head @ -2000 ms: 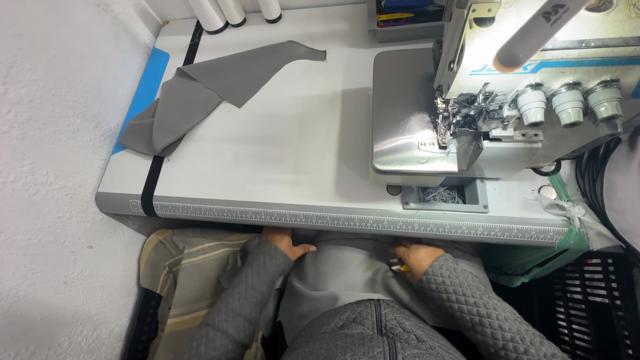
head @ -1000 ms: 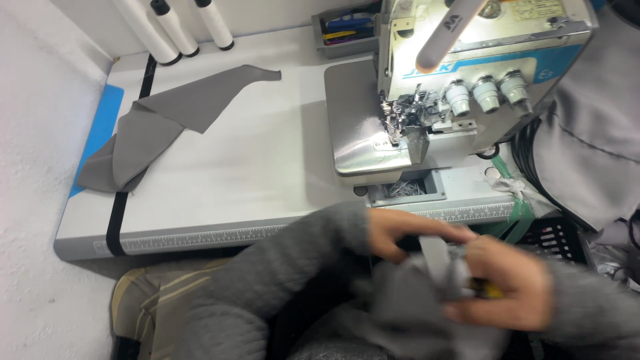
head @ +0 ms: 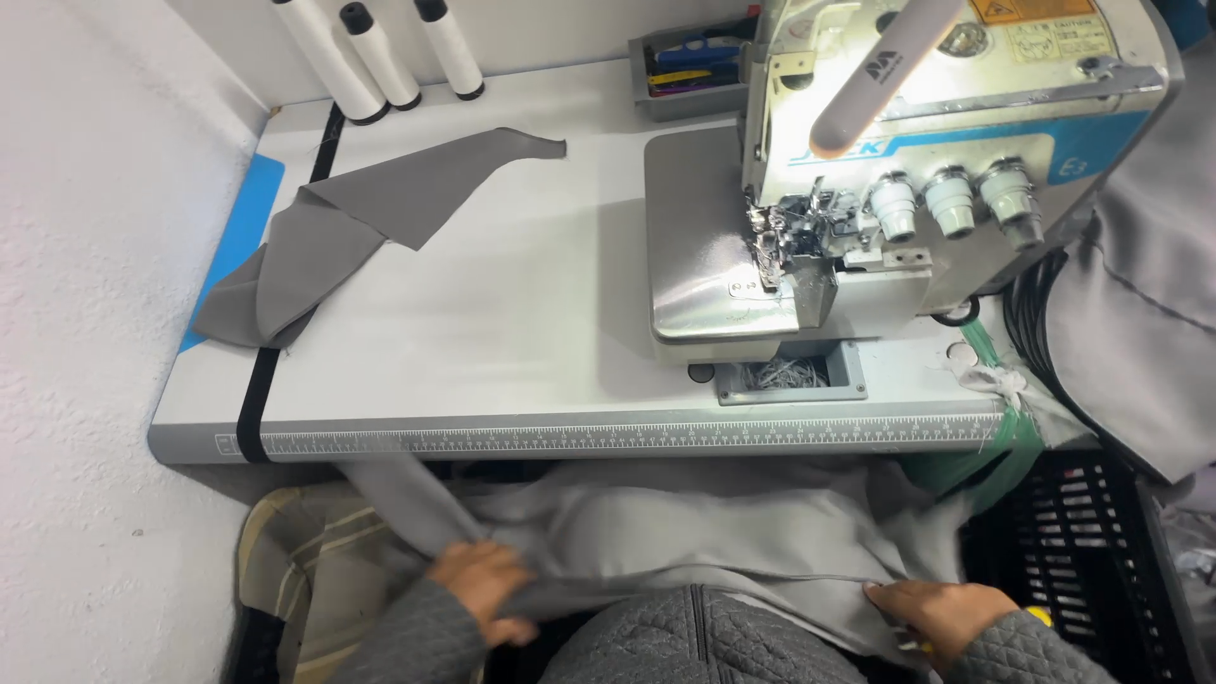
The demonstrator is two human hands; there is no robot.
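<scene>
A large piece of grey fabric (head: 684, 532) lies spread over my lap below the table's front edge. My left hand (head: 484, 584), blurred, is at the fabric's left side; whether its fingers grip the cloth cannot be made out. At the right, my right hand (head: 940, 613) holds the fabric's edge between thumb and fingers, and a small yellow object (head: 1037, 616), mostly hidden, shows beside it. On the white table lies a folded dark grey fabric piece (head: 351, 237). To its right stands an overlock sewing machine (head: 950, 123) with a metal plate (head: 703, 237).
White thread cones (head: 451, 52) stand at the back left, near a grey tool tray (head: 689, 76). A recessed bin (head: 793, 370) holds thread scraps. A ruler strip (head: 617, 435) runs along the table's front edge. A black plastic crate (head: 1092, 560) and more grey fabric (head: 1149, 228) are at the right.
My hands, close together over the bunched grey fabric one second ago, have moved apart. The fabric is now spread wide across my lap. The folded piece on the table has stayed put.
</scene>
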